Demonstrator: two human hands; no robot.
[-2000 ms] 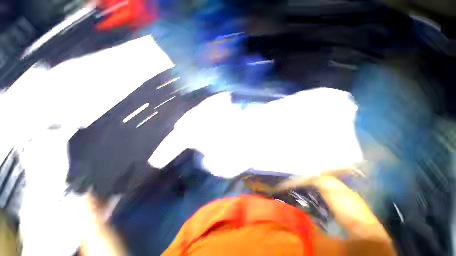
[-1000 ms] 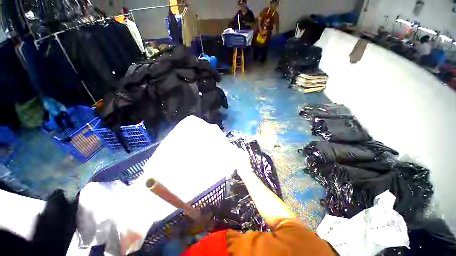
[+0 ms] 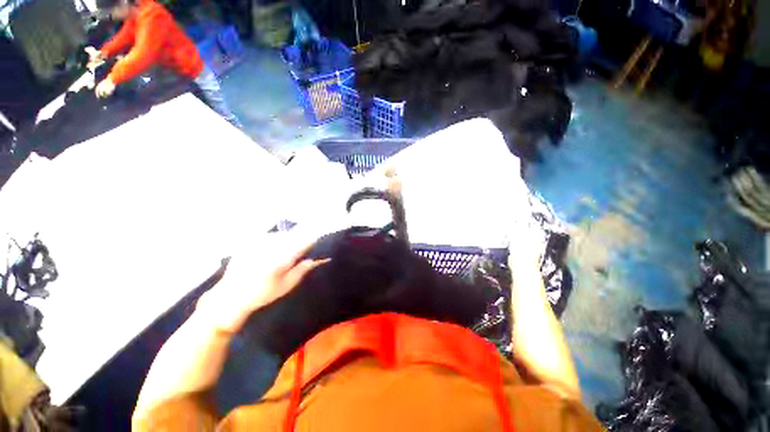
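Note:
A dark garment (image 3: 363,287) hangs upright against my front, with a black hanger hook (image 3: 369,194) above its collar. A tan post (image 3: 398,207) rises beside the hook; I cannot tell if they touch. My left hand (image 3: 274,283) is at the garment's left shoulder, with one finger or thumb stretched over the cloth; its other fingers are lost in glare. A bright white stack of poly bags (image 3: 460,181) lies over a dark blue basket (image 3: 443,260). My right hand (image 3: 525,240) is at the stack's right edge, washed out, so its grip does not show.
A white-covered table (image 3: 152,219) is at left, with a person in orange-red (image 3: 160,42) handling dark cloth beyond it. Blue crates (image 3: 325,93) and a black garment heap (image 3: 473,67) are further off. Bagged garments (image 3: 701,354) lie on the floor at right.
The view has swung left, bringing in the table and the person. The dark garment and hanger hook now show in front of me, and my left hand has come to the garment.

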